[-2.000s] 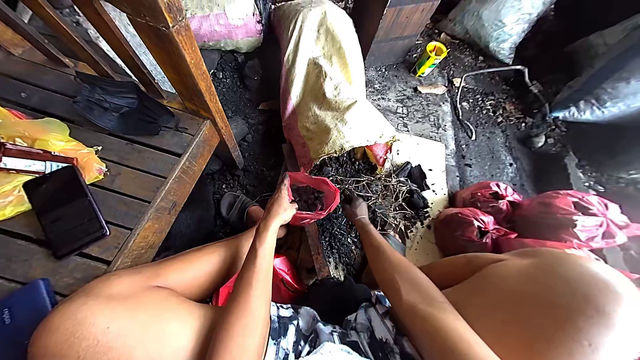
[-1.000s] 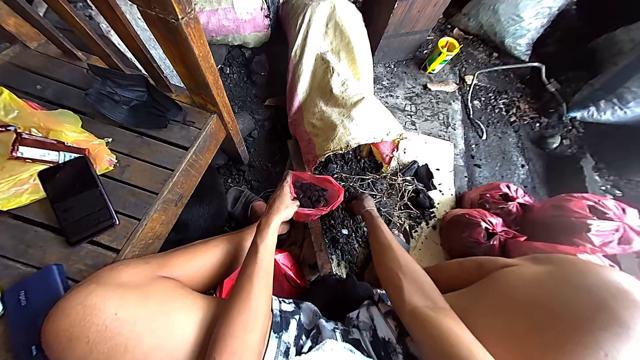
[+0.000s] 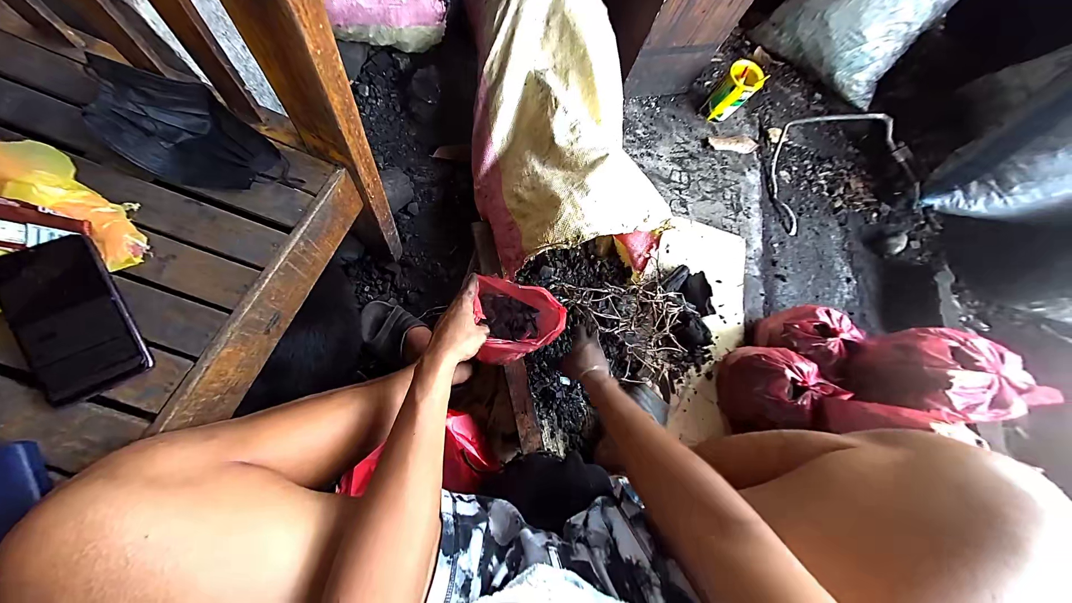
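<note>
My left hand (image 3: 459,328) grips the rim of a red plastic bag (image 3: 536,325), whose mouth is open and which has charcoal pieces inside. Just right of the bag, my right hand (image 3: 584,356) reaches down into loose charcoal (image 3: 565,410); its fingers are dark and partly hidden, so its hold cannot be told. Charcoal and thin dry twigs (image 3: 641,314) spill from the mouth of a yellowish woven sack (image 3: 569,142) lying above both hands. Another red plastic bag (image 3: 465,452) lies between my legs, partly behind my left forearm.
Several filled, tied red bags (image 3: 779,389) stand at the right. A wooden bench (image 3: 260,327) at the left bears a phone (image 3: 71,318), a black face mask (image 3: 176,126) and a yellow plastic bag (image 3: 59,193). Further off are a yellow container (image 3: 733,90) and a bent metal rod (image 3: 829,121).
My right hand remains at the charcoal beside the bag, with only a small shift. My left hand keeps its grip on the bag's rim.
</note>
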